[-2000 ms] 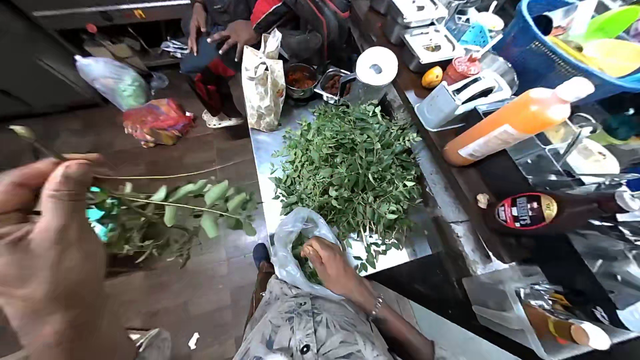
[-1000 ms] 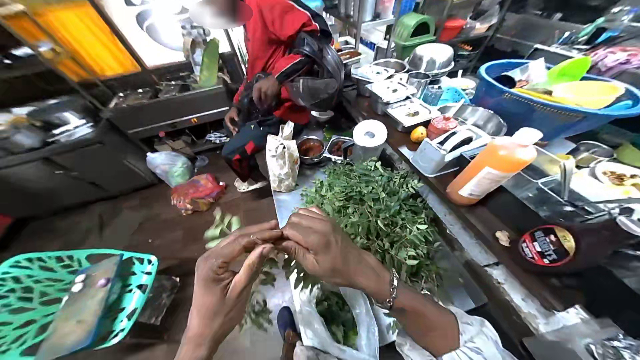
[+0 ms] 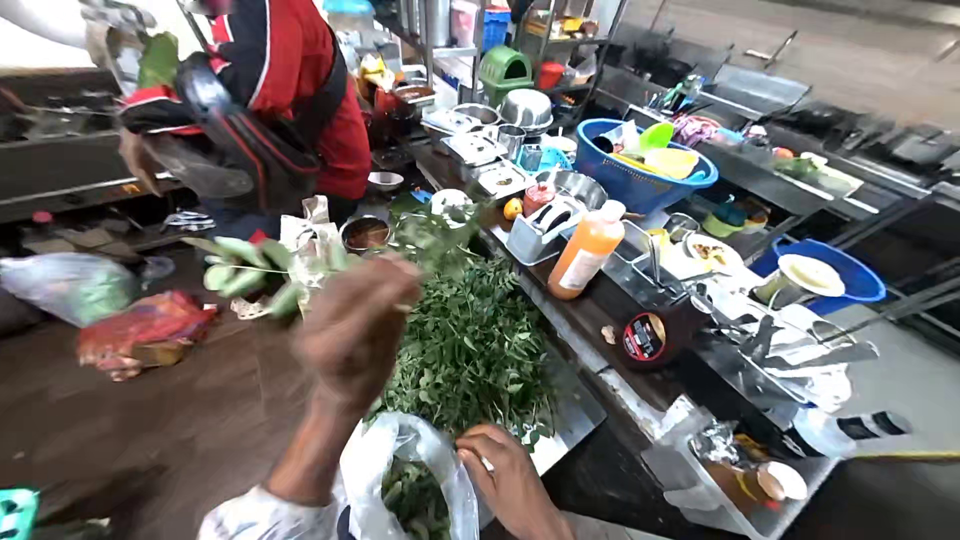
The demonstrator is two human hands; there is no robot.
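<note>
My left hand [image 3: 360,322], blurred by motion, is raised in front of the heap of leafy green sprigs [image 3: 480,345]. It is closed on a leafy sprig [image 3: 251,270], whose leaves stick out to the left; more blurred leaves show to the right of the fist. Low in the view, my right hand [image 3: 502,472] is at the right rim of a clear plastic bag [image 3: 360,487], by the near edge of the heap. Its fingers are curled, and whether they grip anything cannot be told. Loose green leaves [image 3: 416,499] lie inside the bag. The heap rests on a metal-topped table [image 3: 577,405].
A counter [image 3: 540,289] on the right holds an orange bottle [image 3: 589,251], a dark syrup bottle [image 3: 660,337] and a blue basket [image 3: 645,180]. Behind the heap are a paper bag [image 3: 307,232] and a steel bowl [image 3: 367,234]. A person in red [image 3: 330,112] stands at upper left; filled plastic bags [image 3: 142,334] lie on the floor.
My hands were together over the heap's near side and are now apart: the left is raised, the right is down at the bag. The view has swung right.
</note>
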